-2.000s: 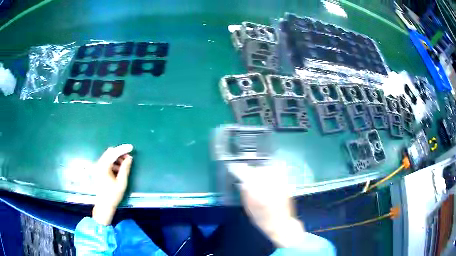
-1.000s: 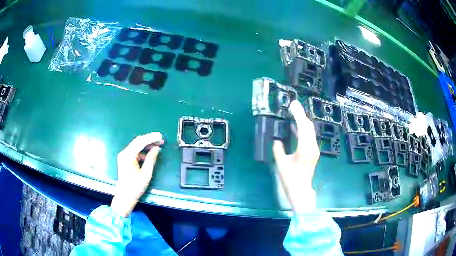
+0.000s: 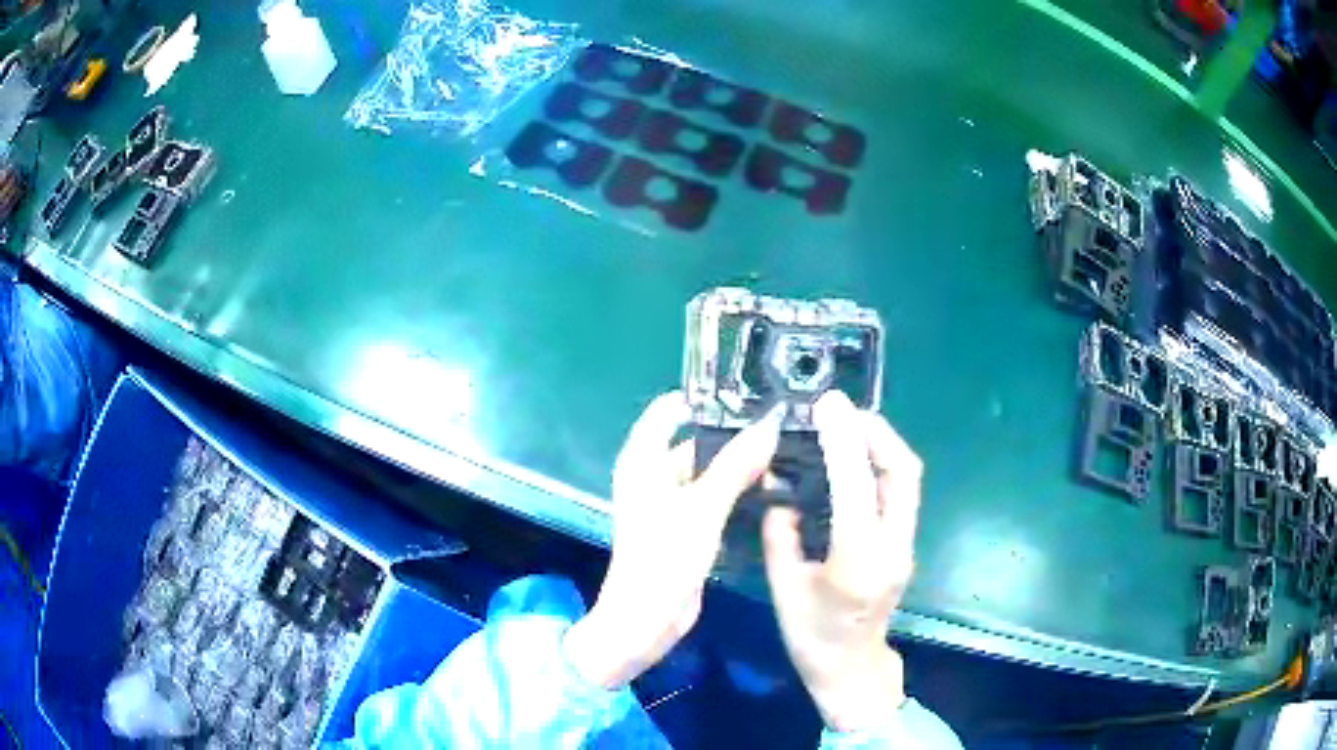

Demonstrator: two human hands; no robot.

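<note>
A grey-black plastic housing (image 3: 804,364) is in front of me at the bench's near side, its window frame with the round lens ring facing up. Its left edge looks doubled, as if a second housing lies against it; I cannot tell for sure. My left hand (image 3: 660,528) grips its lower left side. My right hand (image 3: 853,550) holds its lower right, fingertips just below the lens ring. The fingers hide much of the lower part, which is blurred. Flat black pads (image 3: 683,141) with round holes lie in a grid behind it.
Clear plastic bag (image 3: 455,66) and white bottle (image 3: 298,52) at back left. More housings (image 3: 1122,418) stand in a row at right, before a black part tray (image 3: 1261,293); others (image 3: 159,198) lie at far left. Blue bin (image 3: 91,513) with bagged parts (image 3: 220,572) is below the bench edge.
The view has swung left, showing more of the blue bin. My right hand has brought its housing left to where another lay on the bench. My left hand has closed on the housing there.
</note>
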